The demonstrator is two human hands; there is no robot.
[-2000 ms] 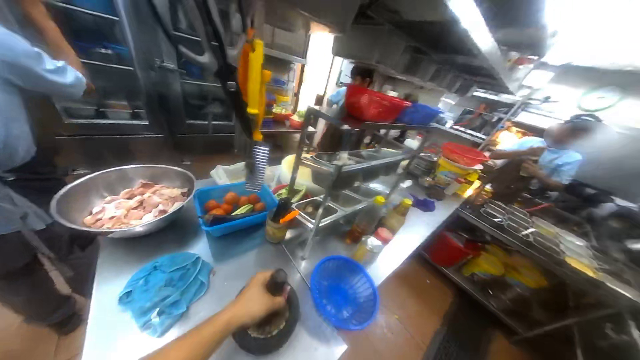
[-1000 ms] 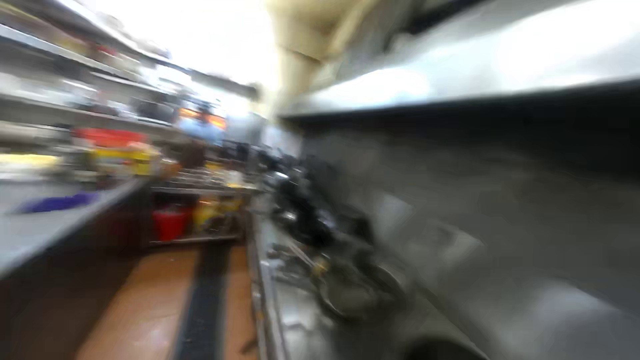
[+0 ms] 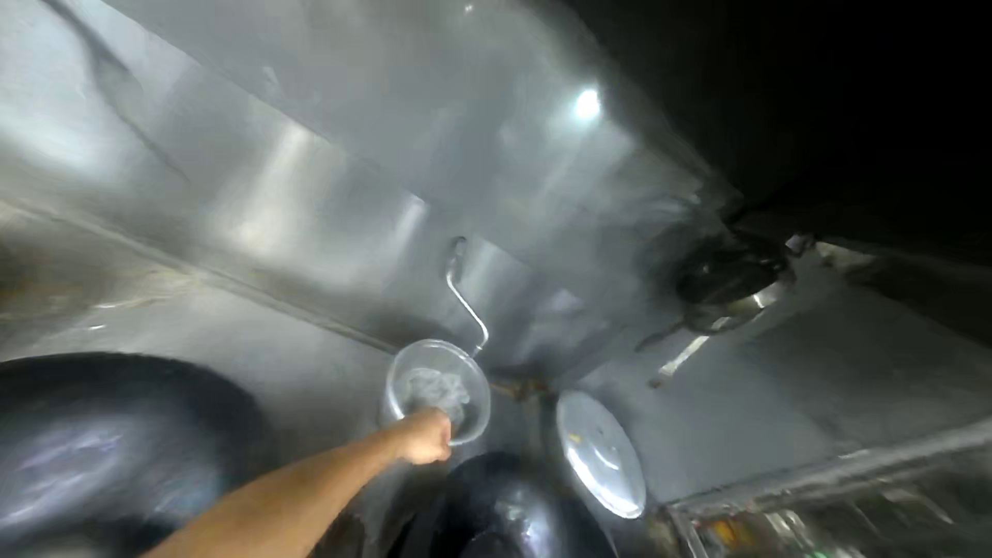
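My left hand [image 3: 425, 435] comes in from the lower left, fingers closed on the rim of a clear round container [image 3: 438, 387]. The container is under the end of a thin bent metal spout [image 3: 467, 306] on the steel wall. What looks like moving water shows inside it. Just below my hand is a dark wok [image 3: 504, 508]. A larger dark wok [image 3: 124, 457] fills the lower left. My right hand is out of view.
An oval metal lid or dish [image 3: 601, 454] leans right of the container. Dark pans [image 3: 728, 279] and a light-handled utensil [image 3: 686, 360] are at the right. A steel ledge [image 3: 837, 469] runs along the lower right.
The view has swung from the prep table, past a blurred aisle, to a steel wall with woks. Earlier a hand held a pestle in a dark mortar; now my left hand holds a clear container.
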